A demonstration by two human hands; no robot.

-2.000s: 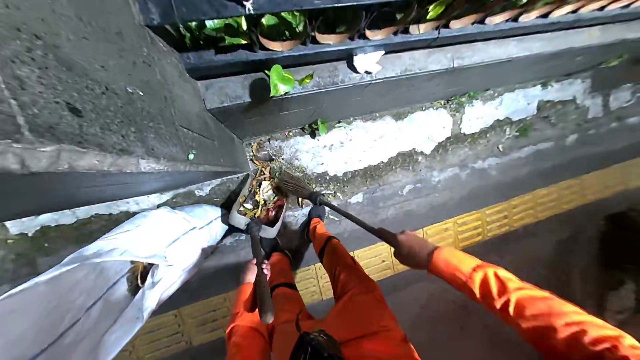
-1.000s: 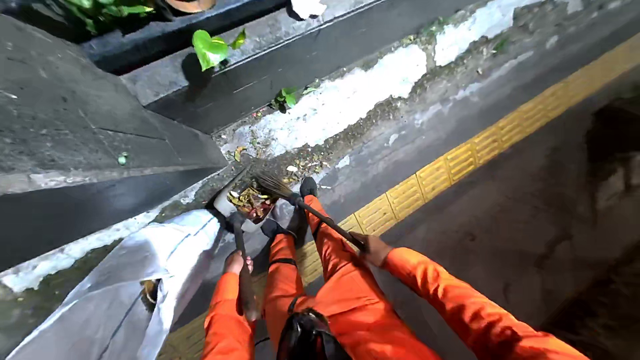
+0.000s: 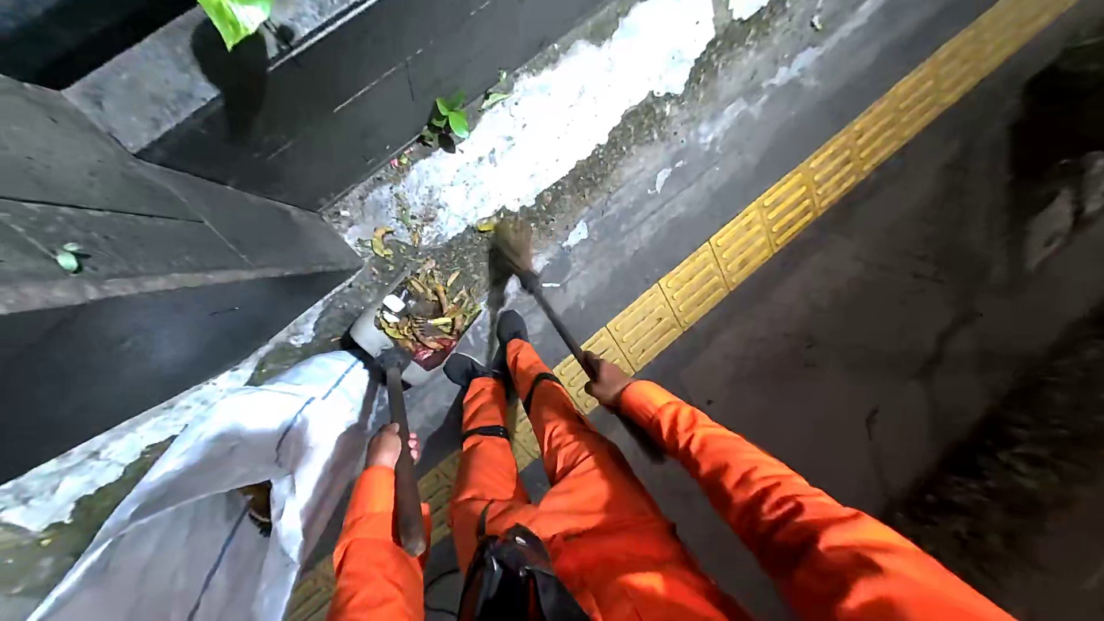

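Note:
My left hand (image 3: 392,446) grips the dark handle of a dustpan (image 3: 369,335), whose pan lies on the ground near the wall corner. Dry leaves (image 3: 431,309) and bits of litter fill the pan. My right hand (image 3: 606,379) holds the long handle of a broom (image 3: 515,246). The bristles are on the dirt strip, to the right of the pan and apart from it. More loose leaves (image 3: 380,242) lie on the ground above the pan. A large white sack (image 3: 302,423) rests left of my left hand, with an opening in its side.
A dark wall (image 3: 345,103) and a grey pillar base (image 3: 155,224) meet beyond the dustpan. A small green plant (image 3: 450,119) grows at the wall's foot. Yellow tactile paving (image 3: 746,246) runs diagonally beside my feet. My shoes (image 3: 466,369) stand close to the pan.
The broom's bristles have moved away from the dustpan's edge to the dirt strip on its right. Both hands keep hold of their handles. The view has shifted and turned.

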